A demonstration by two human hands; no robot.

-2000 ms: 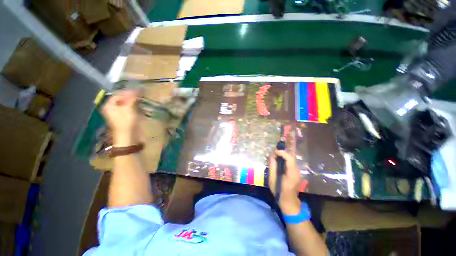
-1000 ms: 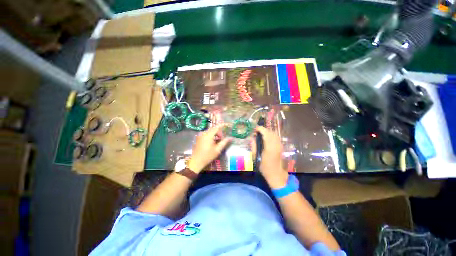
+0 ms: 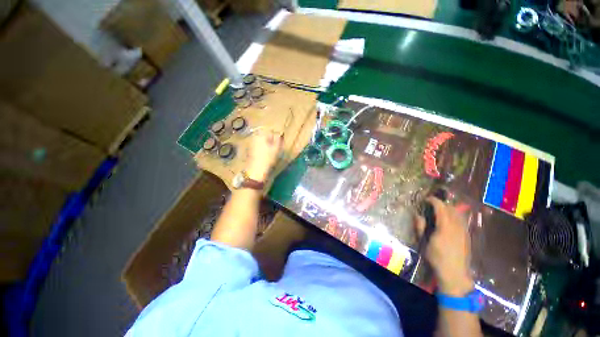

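Note:
My left hand (image 3: 263,155) is over the tan cardboard (image 3: 296,108), fingers pointing down; blur hides whether it holds anything. My right hand (image 3: 447,243) is shut on the black soldering iron (image 3: 429,220) above the brown printed sheet (image 3: 490,240). Several green ring circuit boards (image 3: 340,156) with pale wires lie bunched at the sheet's left edge, to the right of my left hand. Dark-rimmed round parts (image 3: 226,151) stand in groups on the cardboard, left of and beyond my left hand.
A black coiled item (image 3: 551,233) is at the right, beyond the colour bars. A small red light (image 3: 581,304) shows at lower right. A metal post (image 3: 209,43) rises at the bench's far left corner. Wired parts (image 3: 529,20) lie at the far top right.
The view has turned left. My left hand has moved from the green ring over the sheet to the cardboard. That ring is no longer between my hands. My right hand still has the iron.

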